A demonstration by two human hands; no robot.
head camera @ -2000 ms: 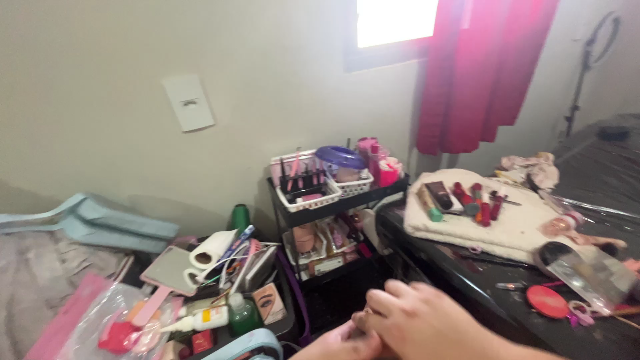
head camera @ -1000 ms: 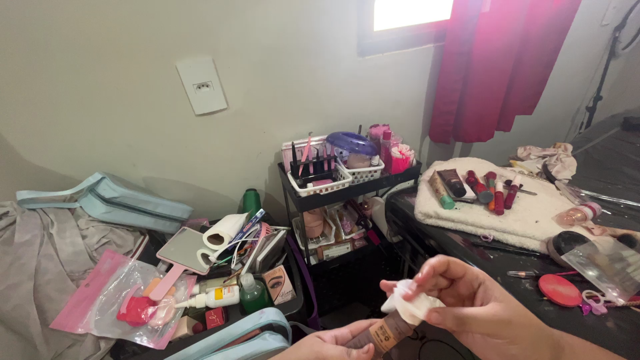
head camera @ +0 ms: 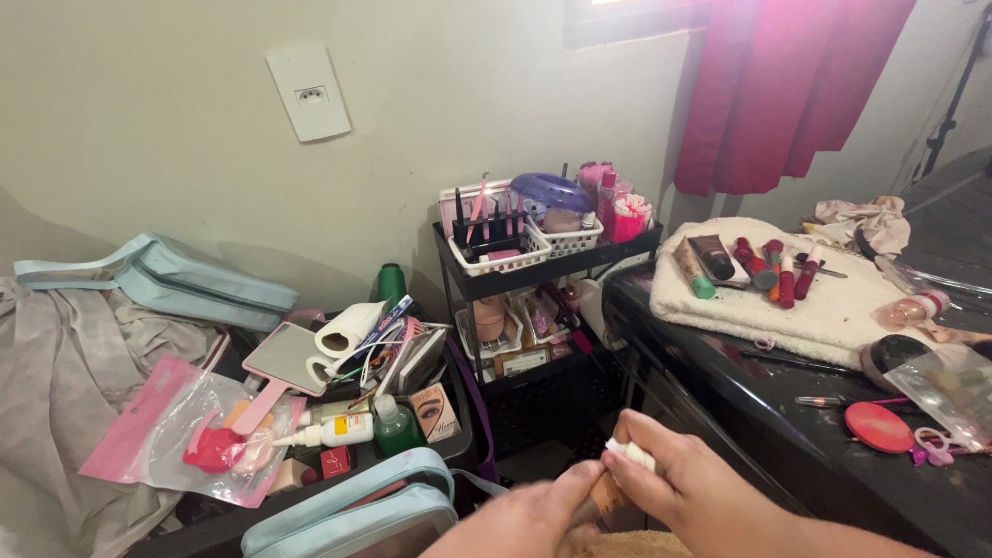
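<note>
Low in the view, my left hand (head camera: 535,511) is closed round a small bottle with an orange-brown label (head camera: 608,496), mostly hidden by the fingers. My right hand (head camera: 666,473) pinches a crumpled white tissue or wipe (head camera: 637,456) at the bottle's upper end, close against my left thumb. To the left of the hands lies a light blue zip pouch (head camera: 356,504). Behind it a green bottle (head camera: 397,426), a white dropper bottle (head camera: 345,430) and a pink hand mirror (head camera: 287,360) lie in a crowded dark bin.
A black tiered cart (head camera: 465,287) holds white baskets (head camera: 508,263) by the wall. On the right, a black padded surface (head camera: 697,364) bears a cream towel (head camera: 744,325) with makeup tubes, and a red compact (head camera: 879,426). A pink plastic pouch (head camera: 170,434) and grey cloth (head camera: 54,387) lie left.
One second ago the tissue was above the bottle, with more of the label showing. Now my hands are closer together, lower in the view, and cover most of the bottle.
</note>
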